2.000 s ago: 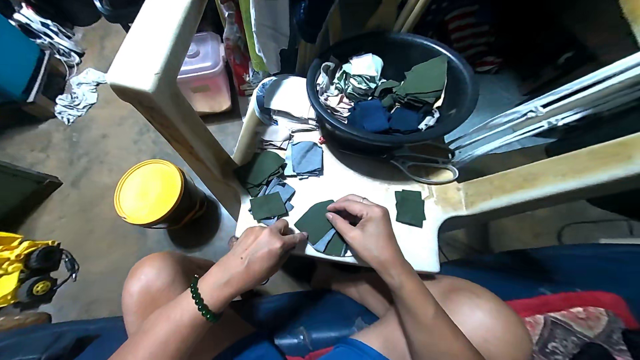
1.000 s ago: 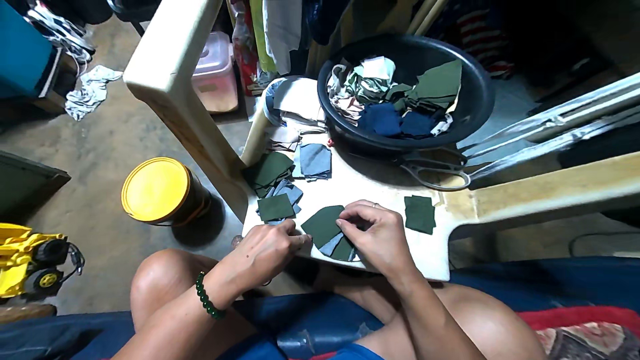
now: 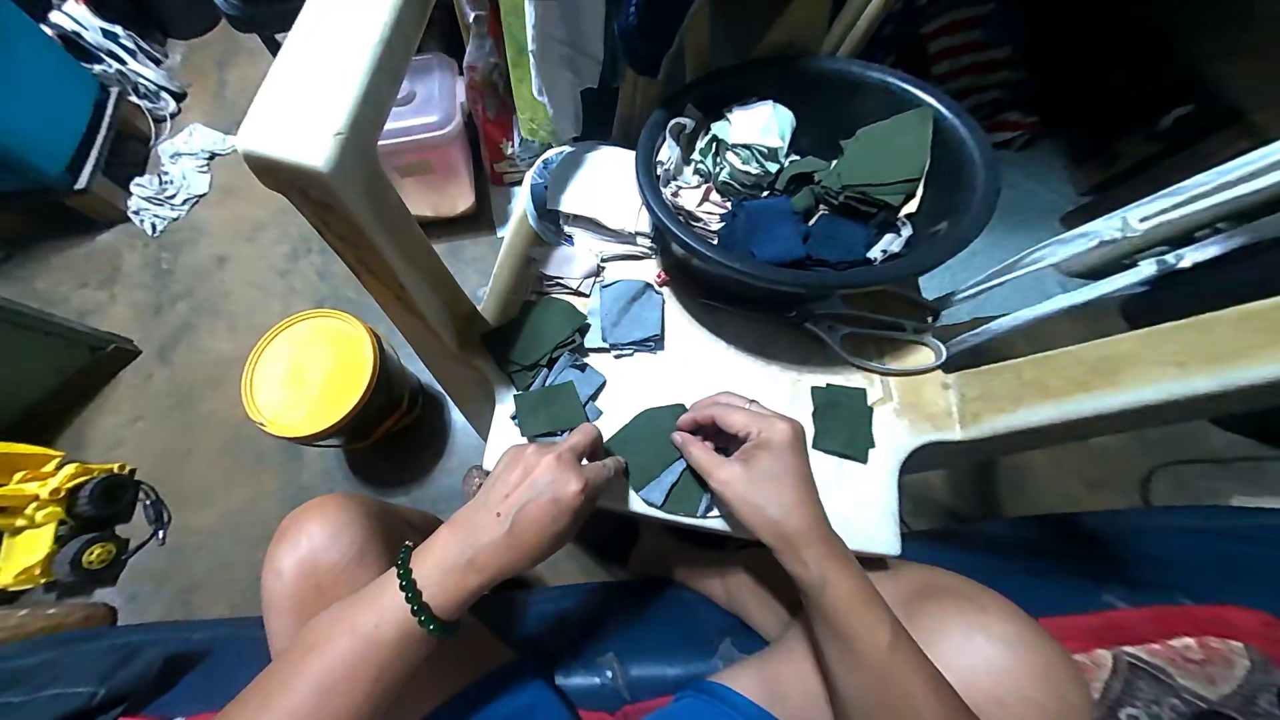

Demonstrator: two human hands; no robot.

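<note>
My left hand point(image 3: 545, 495), a green bead bracelet on its wrist, pinches the left edge of a dark green fabric piece point(image 3: 645, 440). The thumb and index finger of my right hand point(image 3: 755, 460) hold its right side. Grey-blue and green pieces fan out beneath it, at the front edge of a white plastic chair seat point(image 3: 770, 370). A green square point(image 3: 550, 409) lies left, over grey-blue scraps. Behind are a dark green pile point(image 3: 537, 335) and stacked grey-blue squares point(image 3: 632, 315). More green squares point(image 3: 842, 423) lie to the right of my right hand.
A black basin point(image 3: 815, 270) of fabric scraps stands at the seat's back, with grey-handled scissors point(image 3: 880, 345) beside it. The chair's armrests point(image 3: 330, 110) flank the seat. On the floor at left are a yellow-lidded bucket point(image 3: 312, 375) and a yellow toy truck point(image 3: 70, 515).
The view has shifted slightly. Both hands stay at the same green fabric piece, with no plain change in their hold.
</note>
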